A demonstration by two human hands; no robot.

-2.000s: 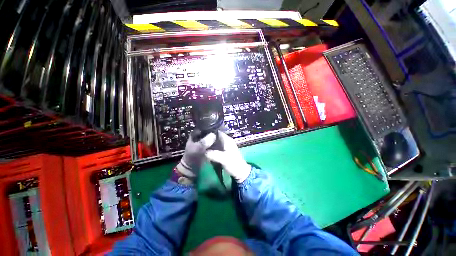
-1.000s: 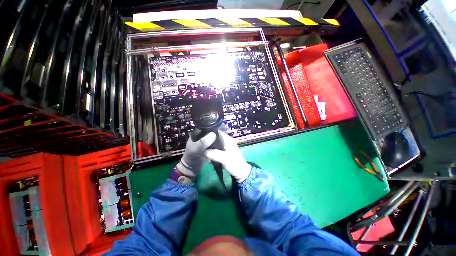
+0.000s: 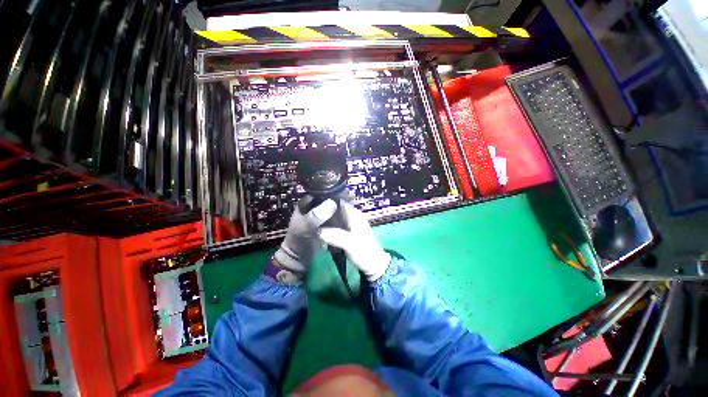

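Note:
The black barcode scanner (image 3: 323,172) is held upright over the near part of the circuit board (image 3: 380,147). My left hand (image 3: 300,239), in a white glove, is closed round the scanner's handle. My right hand (image 3: 355,242), also gloved, is closed on the handle from the other side, and the cable hangs below. The dark board with many small pale parts lies in a metal-edged frame (image 3: 444,159). A bright glare covers its upper middle, and the scanner hides part of it.
Green mat (image 3: 497,264) in front, with orange-handled cutters (image 3: 570,257) at its right. Red tray (image 3: 512,132), keyboard (image 3: 570,139) and mouse (image 3: 615,231) at right. Black racks (image 3: 101,101) and red totes (image 3: 128,310) at left. Metal bars (image 3: 644,341) at lower right. Striped edge (image 3: 365,32) behind.

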